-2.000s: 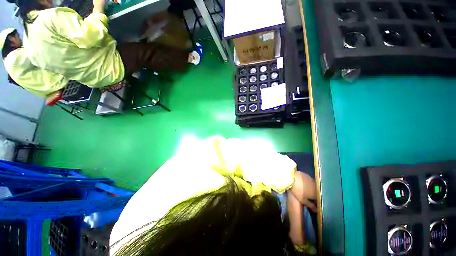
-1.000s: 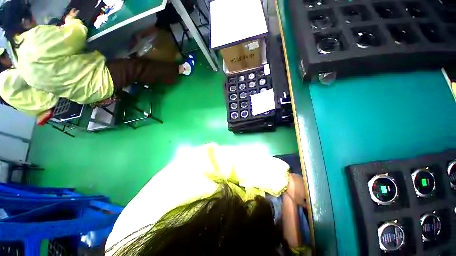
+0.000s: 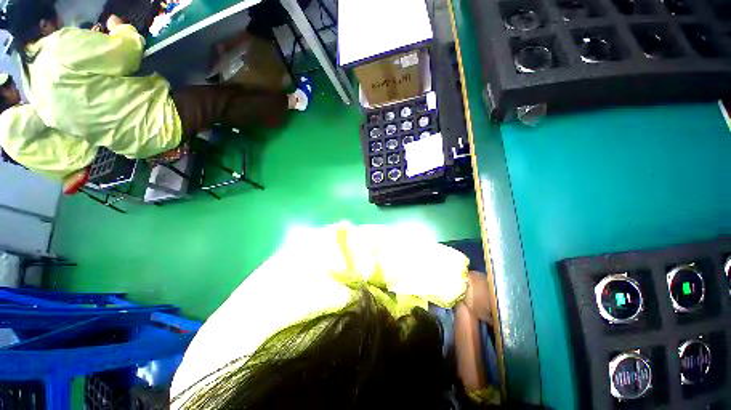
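A black foam tray (image 3: pixel 574 308) lies at the lower right, cut off by the picture's edge. Its pockets hold round watches with shiny metal rims. One upper watch (image 3: pixel 619 298) shows a small green and white mark, and the watch to its right (image 3: pixel 685 287) a green one. The two below, one at the left (image 3: pixel 630 375) and one at the right (image 3: pixel 694 359), show faint pinkish marks. A second black tray (image 3: pixel 593 99) at the upper right holds watches with dark faces. I see no hand that I can tell as mine.
The trays lie on a green-teal bench (image 3: pixel 593 184). A person in a yellow smock (image 3: pixel 321 280), with long dark hair and bare forearms, is beside its edge. Stacked watch trays (image 3: pixel 405 196) and a carton (image 3: pixel 393 82) stand beyond. Other people in yellow (image 3: pixel 104 96) sit upper left.
The view has shifted a little, so the bench and trays lie further left than two seconds ago. The watches stay in their pockets, with no visible handling.
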